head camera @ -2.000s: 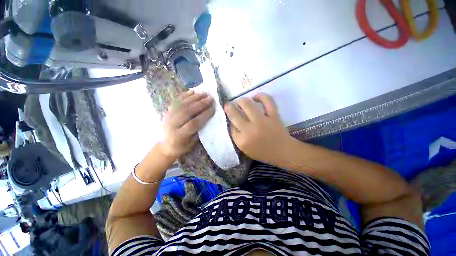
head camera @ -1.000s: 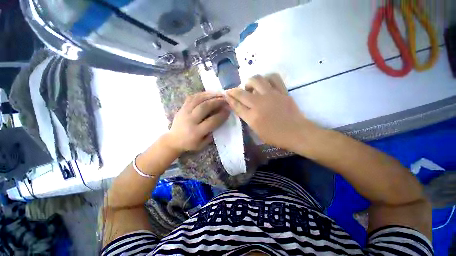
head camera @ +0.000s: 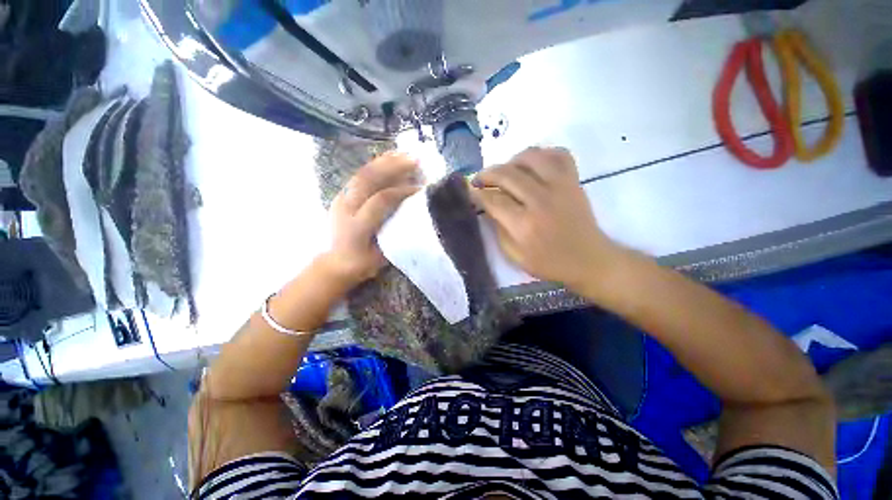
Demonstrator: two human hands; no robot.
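Note:
The speckled grey-brown fabric piece (head camera: 406, 317) lies under the machine's needle area and hangs over the table's front edge. The white strip (head camera: 421, 256) lies on it, with a dark fabric edge (head camera: 462, 229) showing along its right side. My left hand (head camera: 370, 210) holds the strip and cloth on the left, fingertips near the presser foot (head camera: 427, 122). My right hand (head camera: 543, 210) pinches the dark edge near the grey-blue attachment (head camera: 462, 146). The needle itself cannot be made out.
The sewing machine head (head camera: 391, 39) is above my hands. Scissors with red and yellow handles (head camera: 751, 107) lie at right, beside a dark pad (head camera: 873, 122). Cut pieces (head camera: 156, 210) are fanned at left. Blue crates (head camera: 782, 293) and more cloth (head camera: 328, 405) are below the table.
The dark fabric edge now shows beside the white strip, which has swung left at its upper part. My hands have moved apart. The camera view has shifted.

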